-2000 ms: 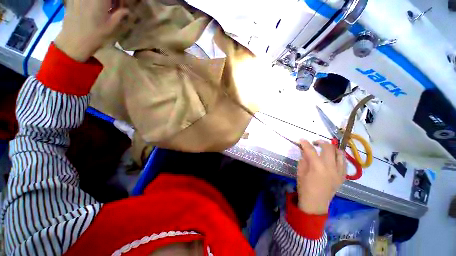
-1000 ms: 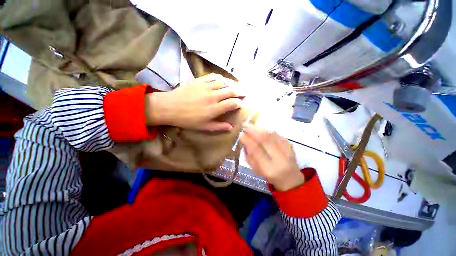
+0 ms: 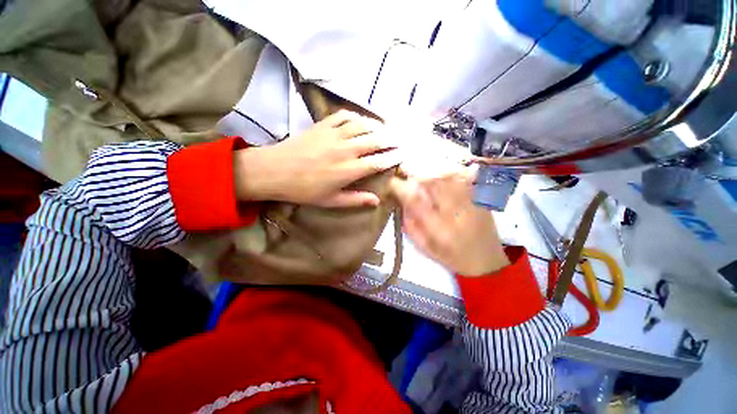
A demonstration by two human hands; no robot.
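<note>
A khaki garment panel [image 3: 315, 242] lies bunched over the table at the left and centre. My left hand [image 3: 319, 166] rests flat on it, fingers pointing to the brightly lit needle area of the white sewing machine [image 3: 558, 48]. My right hand [image 3: 448, 218] is at the right edge of the cloth near the needle, thumb and fingers together on the cloth or strip edge, slightly blurred. A narrow brown strip [image 3: 397, 247] loops down from between the hands towards the table edge. Glare hides the presser foot and needle.
Scissors [image 3: 608, 279] with red and yellow-orange handles lie to the right, with another brown strip [image 3: 579, 247] across them. A marked scale [image 3: 404, 297] runs along the front table edge. Pale cloth [image 3: 259, 101] shows behind my left hand. Small dark bits lie at the far right.
The left hand came from the upper left onto the cloth beside the needle. The right hand moved from near the scissors to the cloth edge. The view shifted closer to the machine head.
</note>
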